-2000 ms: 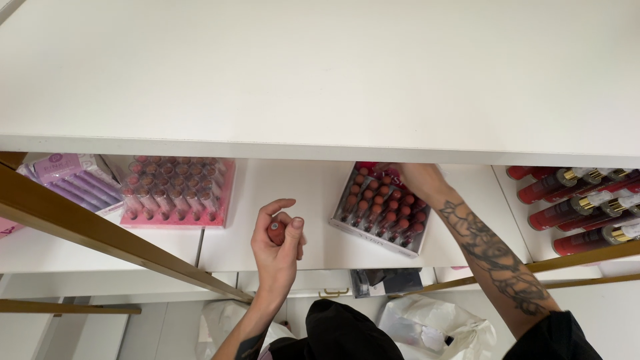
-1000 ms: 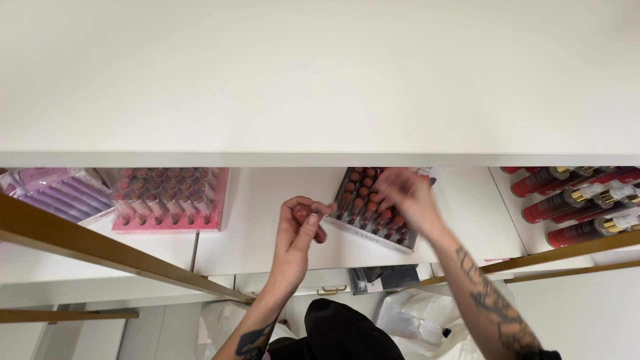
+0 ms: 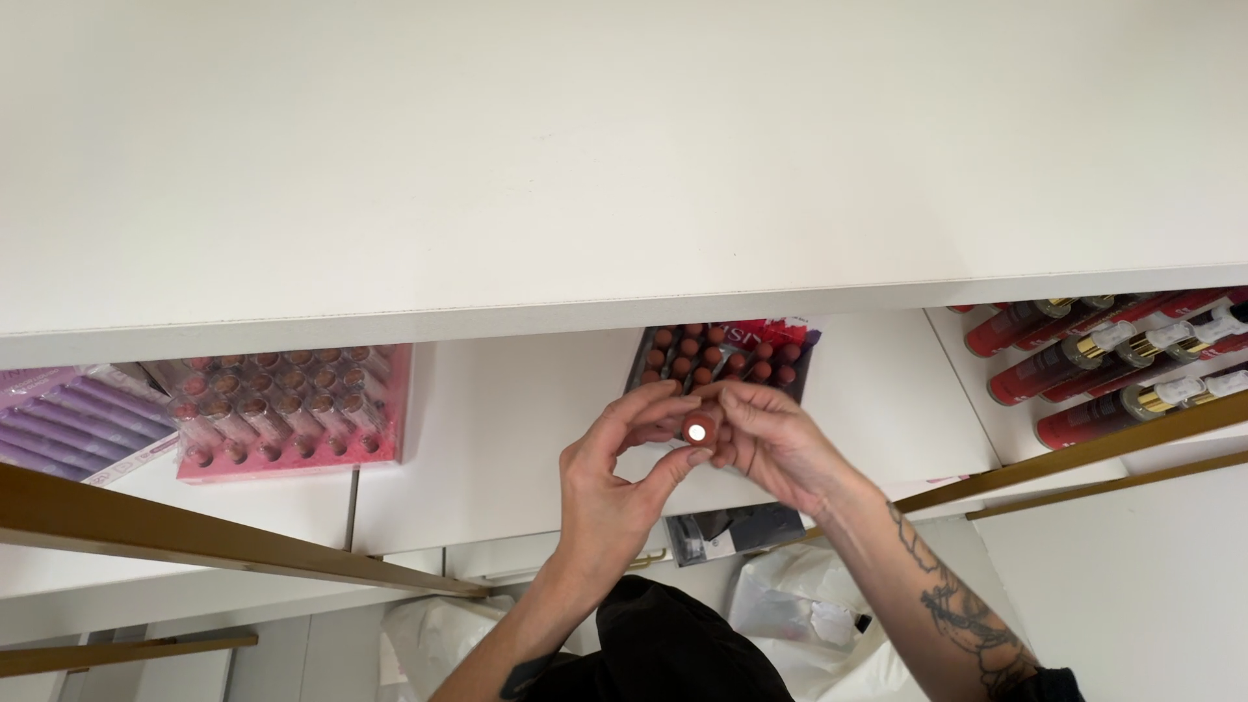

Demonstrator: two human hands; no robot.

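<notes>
Both hands meet in front of a display box of lip-colour tubes (image 3: 704, 363), which stands on the white lower shelf. Between the fingertips is a small reddish-brown cosmetic tube (image 3: 698, 429), its round end facing up with a bright white spot on it. My left hand (image 3: 624, 458) grips the tube from the left with thumb and fingers. My right hand (image 3: 775, 439) has its fingers against the tube's right side. The hands hide the near part of the display box. Dark rows of round brownish-red caps show behind them.
A pink tray of clear lip-gloss tubes (image 3: 292, 409) and purple packaged tubes (image 3: 73, 419) lie left. Red bottles with gold collars (image 3: 1102, 361) lie right. The white upper shelf (image 3: 624, 166) overhangs the display. Brass rails (image 3: 224, 536) cross in front; white plastic bags (image 3: 814, 614) are below.
My right hand has come away from the display box to meet my left hand at the tube. My left hand has moved right, in front of the box.
</notes>
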